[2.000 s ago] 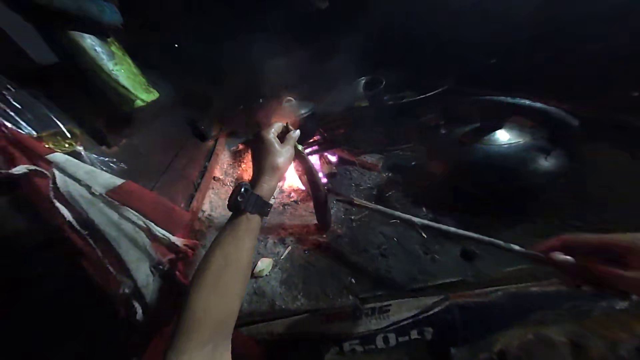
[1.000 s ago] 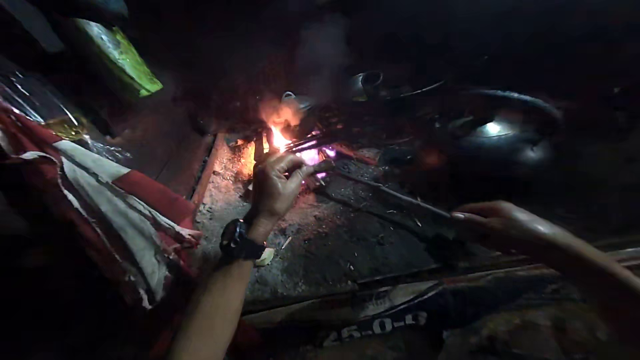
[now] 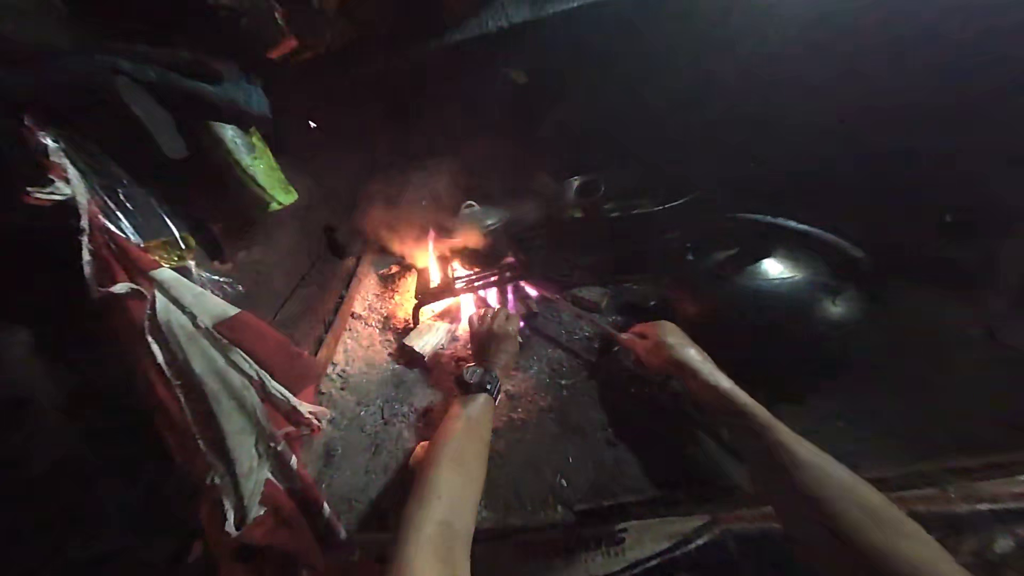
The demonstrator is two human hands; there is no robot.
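Observation:
A wood fire [image 3: 460, 280] burns on an ash-covered hearth, under and around a dark metal grate [image 3: 480, 280]. My left hand [image 3: 494, 336], with a dark watch on its wrist, is at the near edge of the flames; its fingers are partly hidden, and whether they hold anything cannot be told. Just left of that hand lies a pale piece of wood [image 3: 429, 338]. To the right, my right hand [image 3: 652, 344] is closed on the near end of a thin stick [image 3: 584, 316], whose far end reaches toward the fire.
A red and white cloth [image 3: 216, 376] hangs at the left, beside clear plastic and a yellow-green package [image 3: 264, 168]. Behind the fire is a pot lid [image 3: 480, 214]. A large dark shiny pan [image 3: 800, 272] stands at the right. A wooden board [image 3: 340, 312] edges the hearth.
The dark elongated piece by my left hand two seconds ago is no longer seen there. My left hand is now lower against the fire. The pale wood beside it now shows.

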